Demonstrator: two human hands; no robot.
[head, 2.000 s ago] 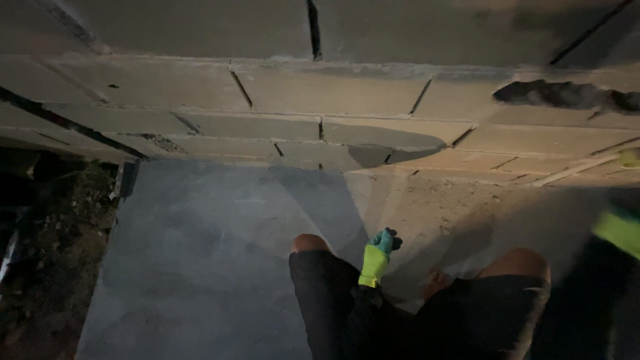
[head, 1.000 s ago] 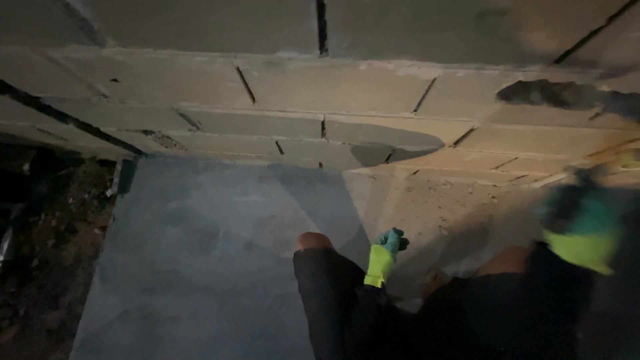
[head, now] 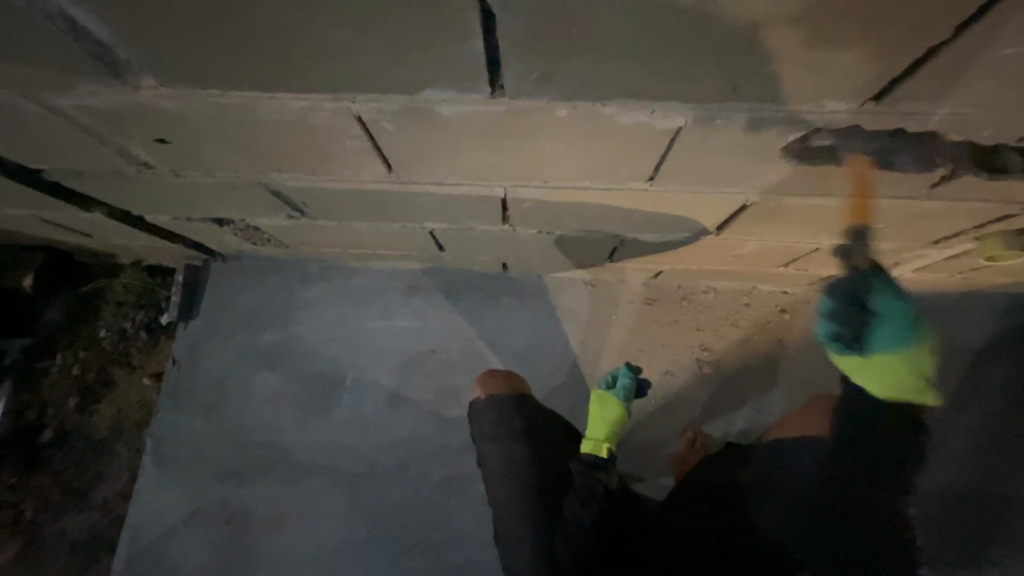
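My left hand, in a teal glove with a yellow-green cuff, hangs beside my knee with its fingers curled; nothing shows in it. Raised at the right, my right hand, gloved alike, is shut on a motion-blurred tool with a dark lower part and an orange upper part; its exact kind cannot be told. The tool's upper end overlaps the lower edge of a dark, ragged gap in the block wall. Whether it touches the wall is unclear.
A smooth grey slab lies along the wall's foot, with bits of debris near the wall. Past its left edge is rough, dark ground. A yellowish round object is at the right edge. My knees are bent in front.
My right hand has come in from the right edge, and the blurred tool now stands out against the wall. My left hand has stayed beside my knee.
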